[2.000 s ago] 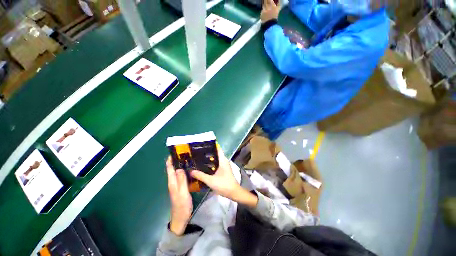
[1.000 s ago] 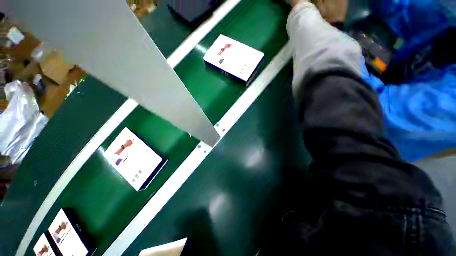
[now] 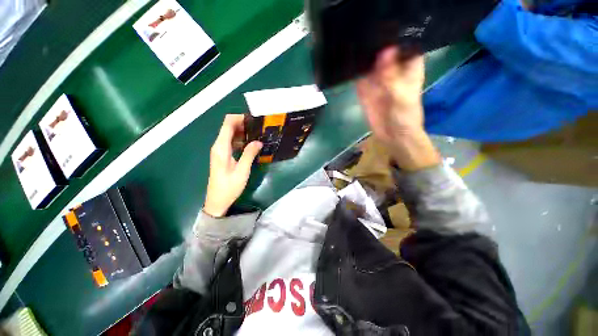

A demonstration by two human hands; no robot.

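Observation:
My left hand (image 3: 229, 164) holds a black-and-orange box sleeve (image 3: 288, 134) by its left side, over the near worktop. The sleeve is squared up, with a white flap or inner face (image 3: 285, 100) at its top. My right hand (image 3: 397, 98) holds a plain black inner box (image 3: 400, 33) with a small pale logo, raised close to the camera at the top. The box's upper part is cut off by the frame edge. The box and sleeve are close together; the box is not in the sleeve.
A stack of flat sleeves (image 3: 108, 239) lies on the worktop (image 3: 167, 197) at left. Sleeved boxes (image 3: 176, 39) lie on the green belt beyond the pale guide rail (image 3: 197, 108). A person in blue workwear (image 3: 511, 85) is at right. A pale yellow ribbed item (image 3: 27, 323) shows bottom left.
My right arm, stretched far out a second ago, is back with a black box in the hand. My left hand and the sleeve are in view again. The view has shifted.

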